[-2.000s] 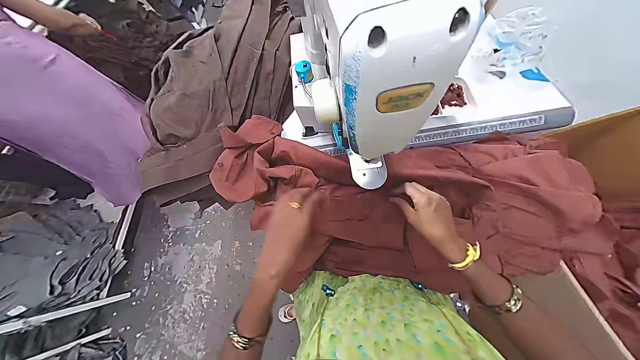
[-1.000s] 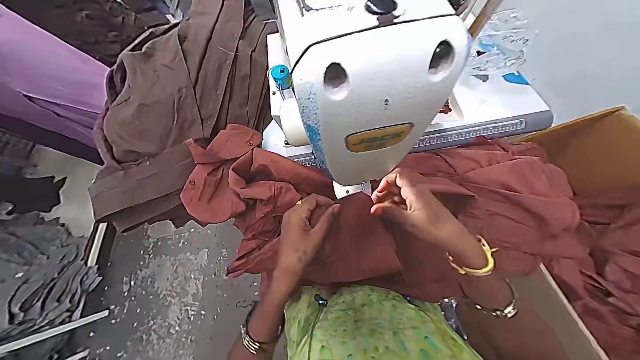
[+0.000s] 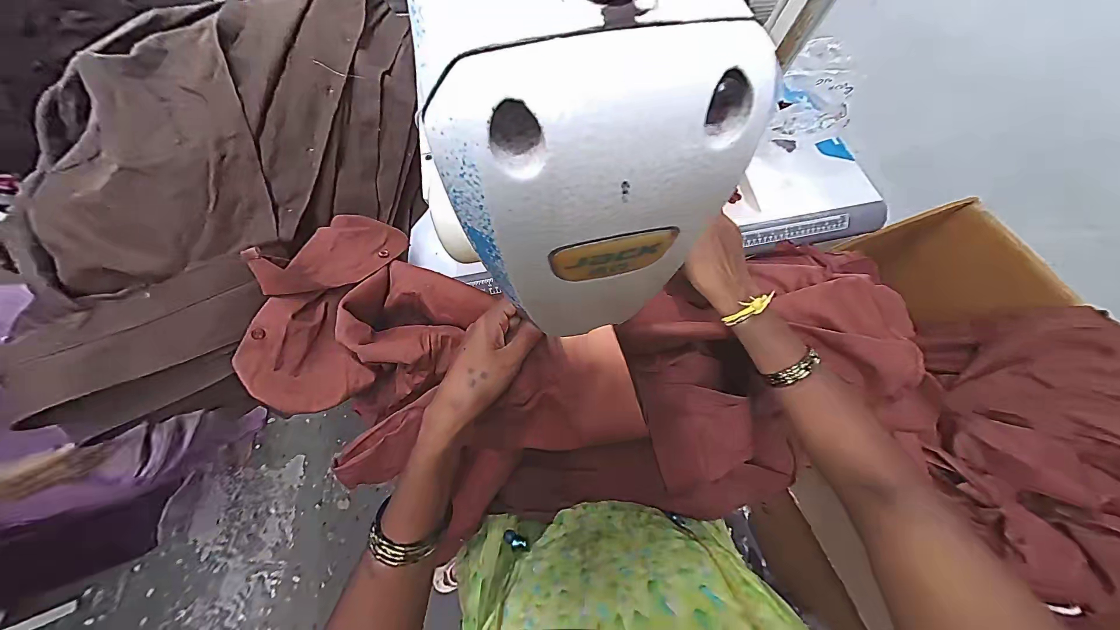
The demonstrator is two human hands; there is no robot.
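A reddish-brown garment (image 3: 604, 394) with buttons lies across the bed and front of a white Jack sewing machine (image 3: 595, 175). My left hand (image 3: 486, 363) pinches the cloth just left of the machine head, thumb against curled fingers. To the right of the head, my right hand (image 3: 719, 262) rests at the cloth; its fingertips are partly hidden behind the head, so its grip does not show. The needle and presser foot are hidden by the machine head. A collar or cuff part with a button hangs at the garment's left end.
Brown garments (image 3: 157, 175) are piled at the left. A cardboard box (image 3: 971, 262) stands at the right, with more reddish-brown cloth (image 3: 1032, 437) over it. A plastic bag (image 3: 814, 96) lies behind the machine bed. Another person's arm (image 3: 52, 468) and purple clothing show at lower left.
My right hand has moved from in front of the machine head to its right side, partly behind it. My left hand still holds the cloth, now left of the head. The view has come nearer the machine.
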